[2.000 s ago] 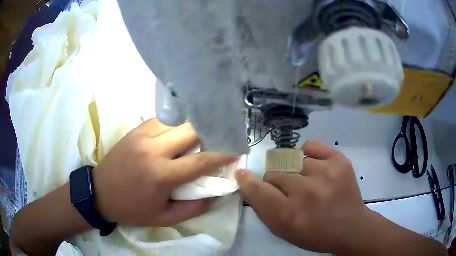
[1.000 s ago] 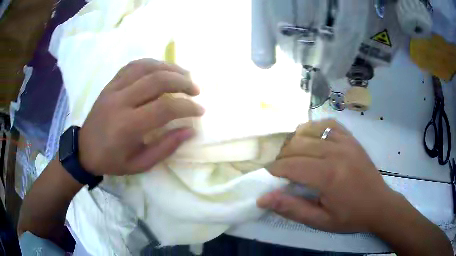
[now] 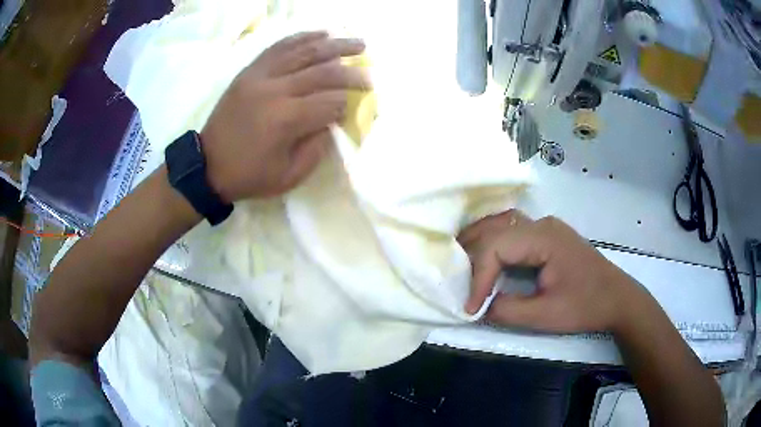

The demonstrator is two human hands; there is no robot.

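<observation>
The cream garment fabric (image 3: 384,242) lies bunched over the machine bed, and its lower edge hangs over the front edge. Its upper part glares white under the lamp. My left hand (image 3: 279,113) lies on the fabric at the upper left, fingers spread a little; whether it grips a fold is unclear. My right hand (image 3: 551,271) pinches the fabric's edge between thumb and finger at the right. The sewing machine head (image 3: 534,50) stands above right of the fabric. The presser foot area (image 3: 516,125) is at the fabric's far right side, and the needle cannot be made out.
Black-handled scissors (image 3: 694,196) and black snips (image 3: 731,275) lie at the right. A cream tension knob (image 3: 586,124) and a round metal disc (image 3: 551,152) are right of the needle area. A ruler (image 3: 692,330) runs along the front edge. More pale cloth (image 3: 179,350) hangs lower left.
The view has drawn back from the machine head. My left hand has moved up and right with the fabric. My right hand now pinches a raised edge, and the fabric's lower part hangs more openly.
</observation>
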